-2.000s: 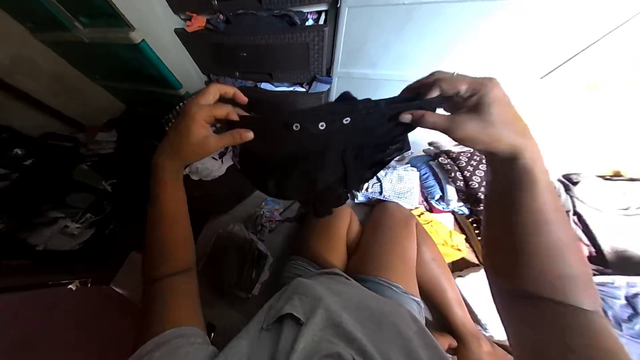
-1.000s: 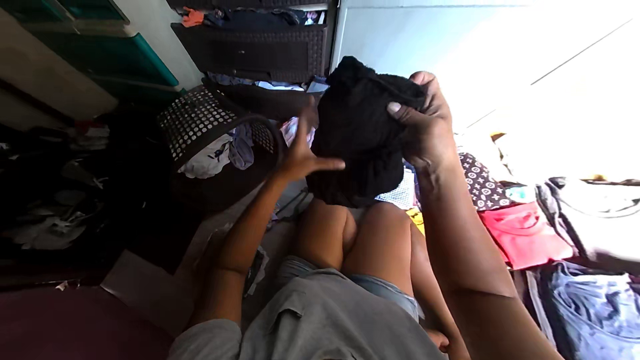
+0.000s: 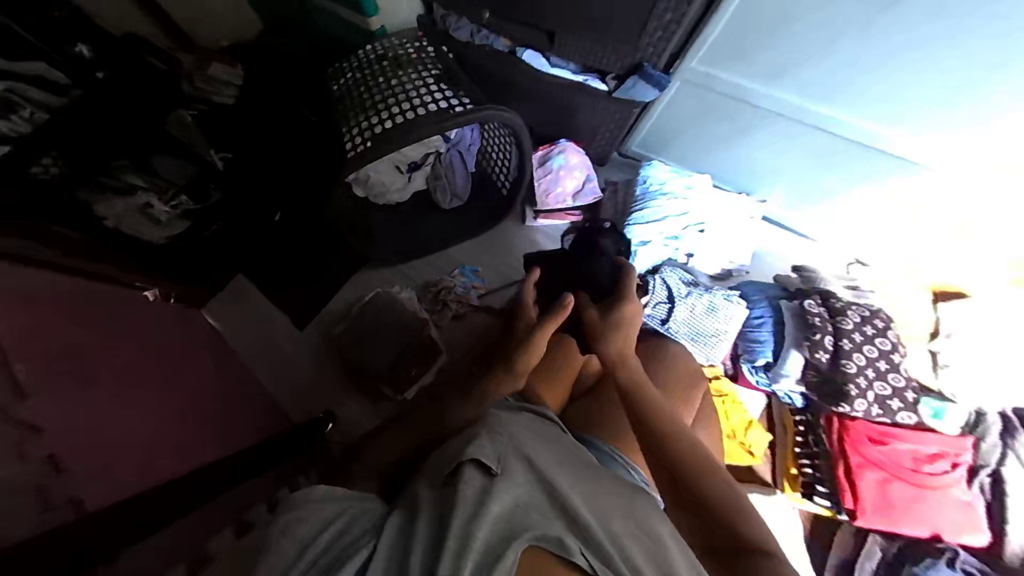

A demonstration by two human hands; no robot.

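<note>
A black cloth garment (image 3: 572, 272), bunched into a small bundle, is between my two hands above my knees. My right hand (image 3: 614, 314) grips its near right side, fingers curled into the dark cloth. At its left side is my left hand (image 3: 534, 336), thumb and fingers apart; the dark cloth hides whether it also grips. Behind the bundle and to its left, a dark perforated laundry basket (image 3: 400, 104) lies tipped on its side, with white and grey-blue clothes (image 3: 412, 168) in its mouth. Folded pink patterned cloth (image 3: 564, 176) lies just beyond the bundle.
Folded clothes lie on my right: a blue-white knit piece (image 3: 696, 312), jeans (image 3: 758, 320), a brown patterned piece (image 3: 860, 356), yellow cloth (image 3: 736, 424) and a red shirt (image 3: 904, 480). A dark drawer unit (image 3: 560, 96) stands ahead. A clear plastic-like package (image 3: 388, 340) is at left.
The black garment was spread between both hands, then bunched up in my right hand; now it is a smaller bundle, held lower. The view has turned and shows more of the basket.
</note>
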